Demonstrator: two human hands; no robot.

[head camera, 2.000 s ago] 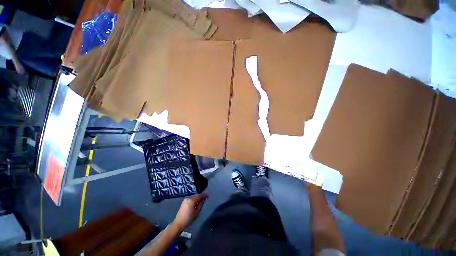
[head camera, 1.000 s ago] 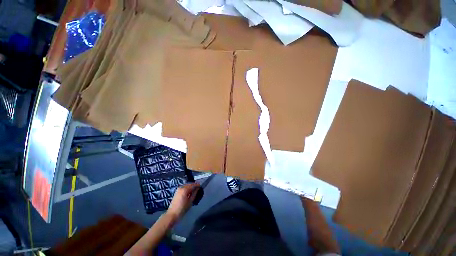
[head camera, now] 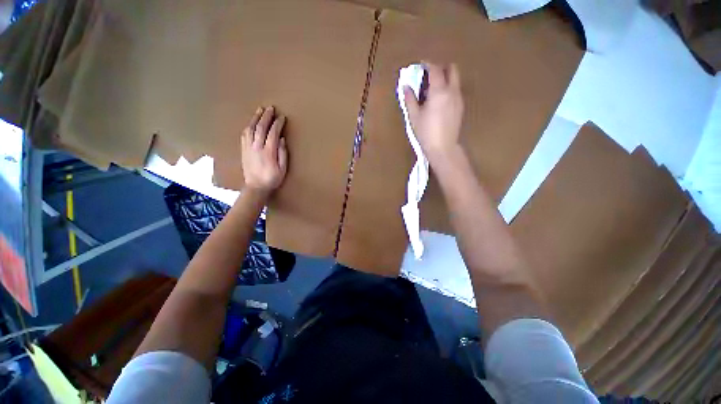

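A flat tan panel lies in front of me with a thin dark seam line down its middle. My left hand rests palm down on the panel left of the line, fingers slightly apart, holding nothing visible. My right hand is right of the line, its fingers on the upper end of a long ragged white strip. The strip hangs down along the panel towards its near edge. My right fingertips partly cover its top.
Overlapping tan panels fan out at the left and right. White sheets lie at the upper right. A black quilted stool stands below the table's near edge, left of my body.
Both hands have come up from below the table edge onto the panel. My right hand has taken the strip's upper end. The view has moved closer to the panel.
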